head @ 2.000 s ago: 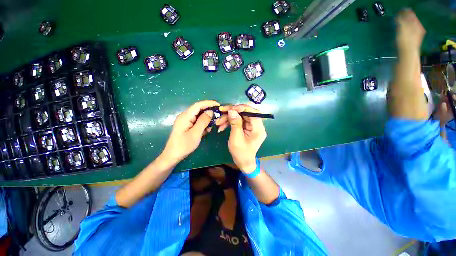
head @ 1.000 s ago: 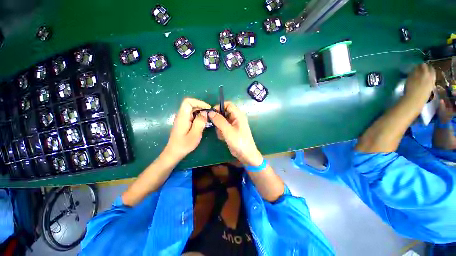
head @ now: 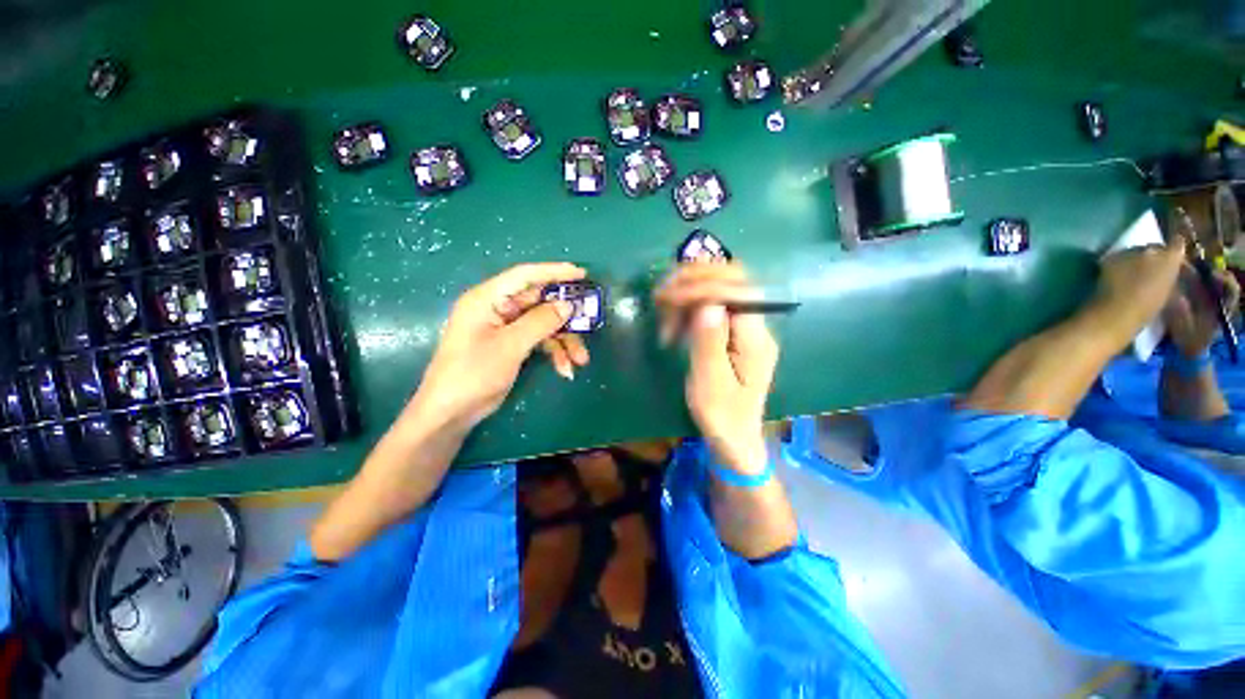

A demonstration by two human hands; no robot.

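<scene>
My left hand (head: 501, 335) holds a black electronic module (head: 584, 306) above the green bench, thumb on its face; its silver and white parts show. My right hand (head: 724, 341) is apart from it, to the right, partly blurred. It holds a slim black hand tool (head: 765, 306) that points right; its other end is hidden by the fingers. A loose module (head: 705, 249) lies just beyond my right hand, partly covered by it.
A black blister tray (head: 325, 341) with modules lies at left. Several modules (head: 584, 165) are scattered on the green bench (head: 451, 253). A white-green wire spool (head: 915, 183) stands right of centre, a metal post (head: 888, 48) behind it. A neighbour's arm (head: 1051, 358) works at far right.
My right hand has moved away from the module to the right, and the tool has swung from upright to nearly level. The module in my left hand is now more visible.
</scene>
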